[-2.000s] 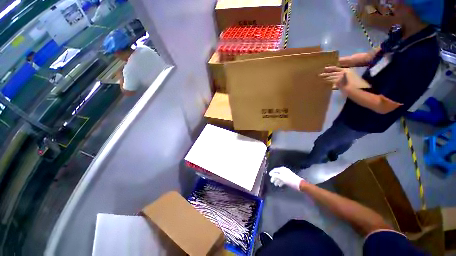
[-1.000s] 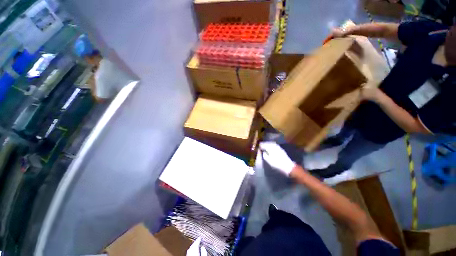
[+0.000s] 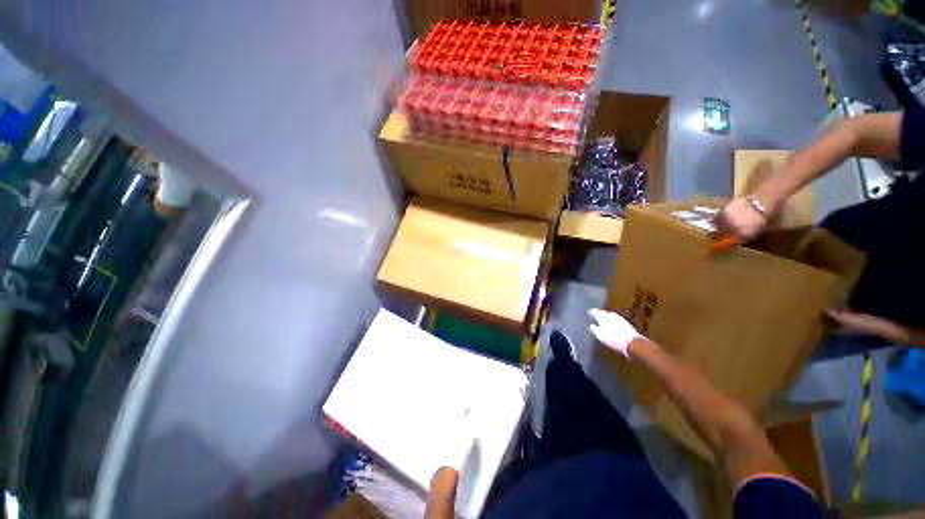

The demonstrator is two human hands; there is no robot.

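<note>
A white divider board (image 3: 426,390) lies on a stack with red edges showing below its left side. My left hand (image 3: 467,461), in a white glove, is over the lower part of the board; white on white hides its fingers. My right hand (image 3: 614,330), also in a white glove, is open and empty beside the left side of a large brown carton (image 3: 720,324). Another person's hand (image 3: 745,216) is at this carton's upper edge with something orange.
A tray stack (image 3: 497,86) with orange-red parts sits on a carton (image 3: 472,177) at the back. A closed carton (image 3: 467,258) stands nearer. An open carton (image 3: 649,132) holds bagged black parts (image 3: 609,182). Pale strands (image 3: 385,492) show below the board.
My left hand has come up onto the white board. The other person's carton has come down and nearer, beside my right hand. The carton with bagged black parts shows more fully.
</note>
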